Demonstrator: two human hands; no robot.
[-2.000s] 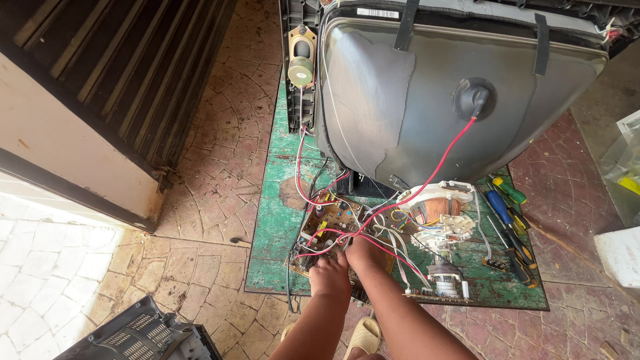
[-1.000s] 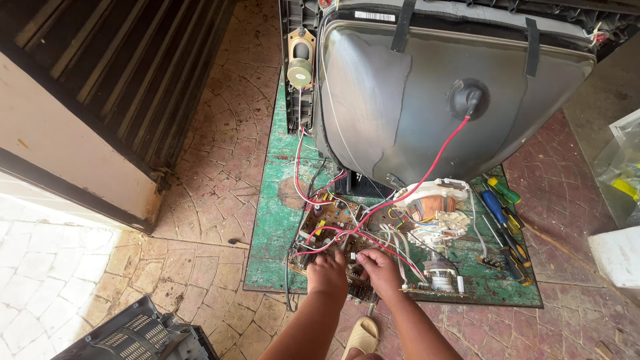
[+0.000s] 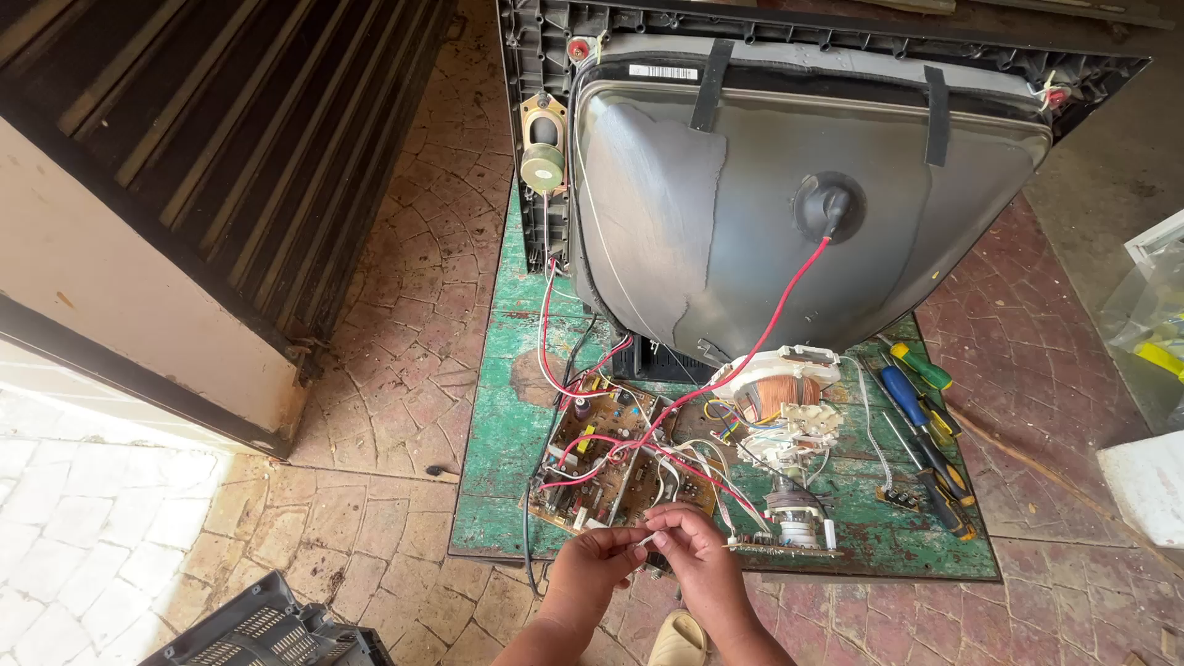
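Note:
My left hand [image 3: 597, 569] and my right hand [image 3: 692, 548] meet at the near edge of a circuit board [image 3: 610, 453]. A small whitish piece, perhaps a wire end or connector, is pinched between their fingertips; which hand grips it more is hard to tell. Red and white wires cross the board. A red lead [image 3: 782, 310] runs up to the cap on the back of a cathode-ray tube [image 3: 832, 268]. Right of the board lies the tube's neck with its copper deflection coil [image 3: 786, 396] and a small neck board [image 3: 782, 550]. A speaker [image 3: 542, 153] hangs at the tube's left.
All this stands on a worn green wooden table [image 3: 499, 435]. Screwdrivers [image 3: 902, 393] and other hand tools lie at its right side. A black vented plastic housing [image 3: 268, 634] is on the tiled floor, lower left. A slatted gate [image 3: 231, 139] stands at left, a white block [image 3: 1147, 490] at right.
My hands were over the board, with the right hand a little apart one second ago. Now they are together at its near edge, with the small whitish piece between the fingertips.

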